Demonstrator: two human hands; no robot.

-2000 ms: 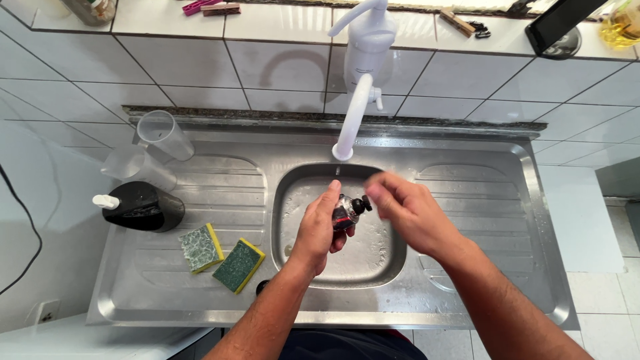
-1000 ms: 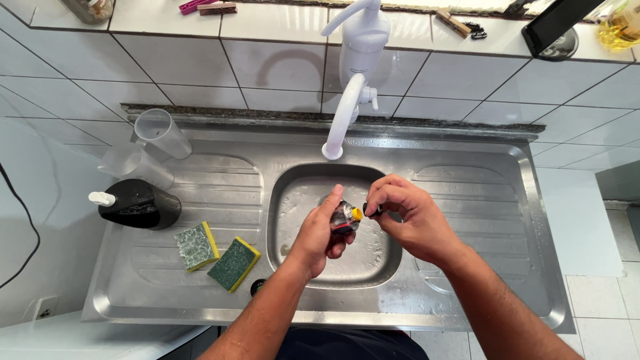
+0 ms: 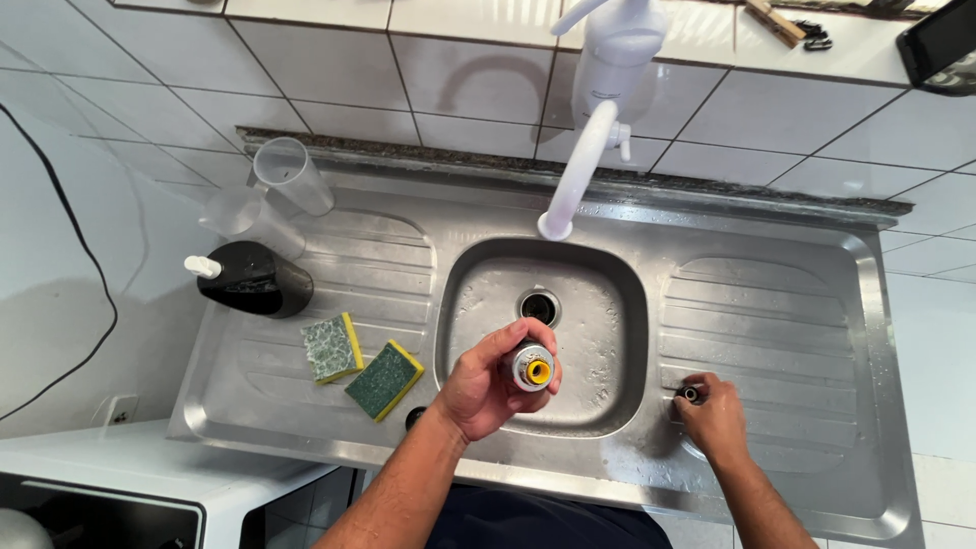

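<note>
Over the near part of the steel sink basin (image 3: 488,286), my left hand (image 3: 496,377) grips a small bottle (image 3: 531,368) with a yellow inner neck facing up at the camera. Its body is mostly hidden by my fingers. My right hand (image 3: 713,415) is at the left edge of the right drainboard, holding a small black cap (image 3: 690,394) with its hollow end up. Whether the cap touches the steel I cannot tell. A white curved faucet spout (image 3: 583,171) hangs over the back of the basin, and the drain (image 3: 540,306) shows beyond my left hand.
On the left drainboard are two green and yellow sponges (image 3: 385,381) (image 3: 332,348), a black dispenser with a white pump (image 3: 255,280) and two clear plastic jugs (image 3: 293,175) (image 3: 252,221). A small black round object (image 3: 415,417) lies by the front rim. Clothespins (image 3: 774,23) and a phone-like device (image 3: 942,49) rest on the ledge.
The black cap has come off the bottle, and my right hand has carried it away to the right drainboard. My left hand still holds the bottle, its yellow neck now facing the camera.
</note>
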